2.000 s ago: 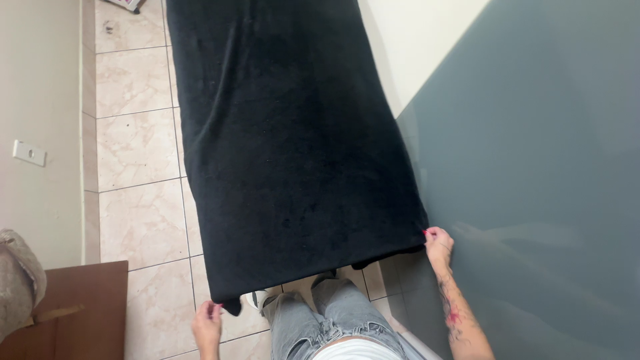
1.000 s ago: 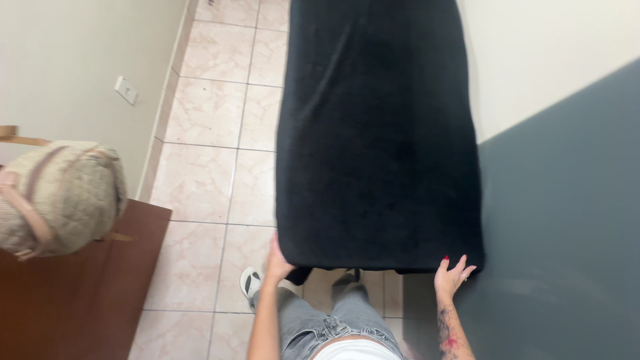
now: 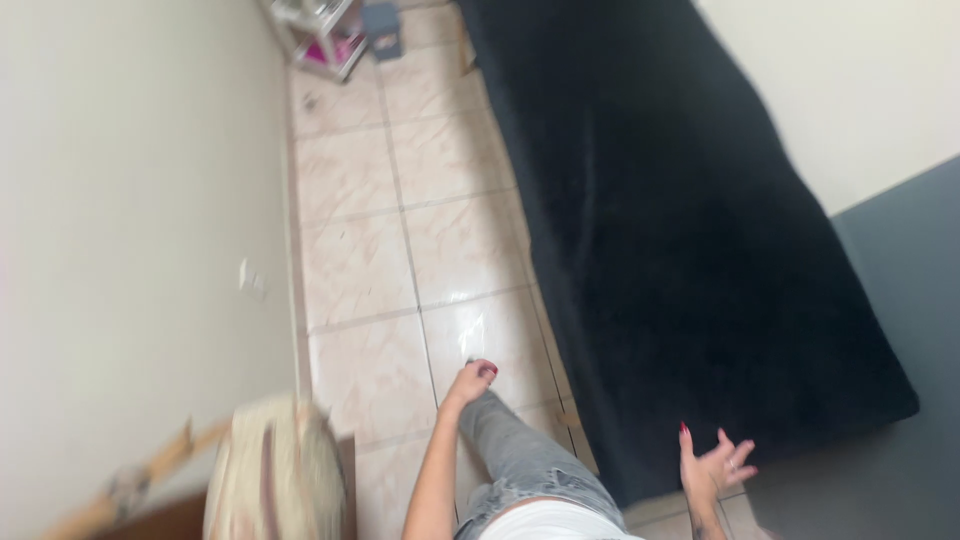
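A black cloth cover (image 3: 675, 247) lies over a long, narrow bed or table, hanging over its near end and left side. My right hand (image 3: 716, 465) is at the cover's near edge, fingers spread, holding nothing; whether it touches the cloth I cannot tell. My left hand (image 3: 474, 381) hangs over the tiled floor, left of the cover and apart from it, with its fingers loosely curled. Nothing shows in it.
A beige bag (image 3: 277, 472) stands at the lower left beside a wooden stick or rail (image 3: 161, 461). At the top left are a white shelf unit (image 3: 322, 37) and a grey bin (image 3: 384, 31). A wall panel (image 3: 862, 472) borders the right side.
My left hand has come off the cover's near left corner and moved over the floor. My right hand has left the right corner area. I have stepped to the left side; the view has shifted.
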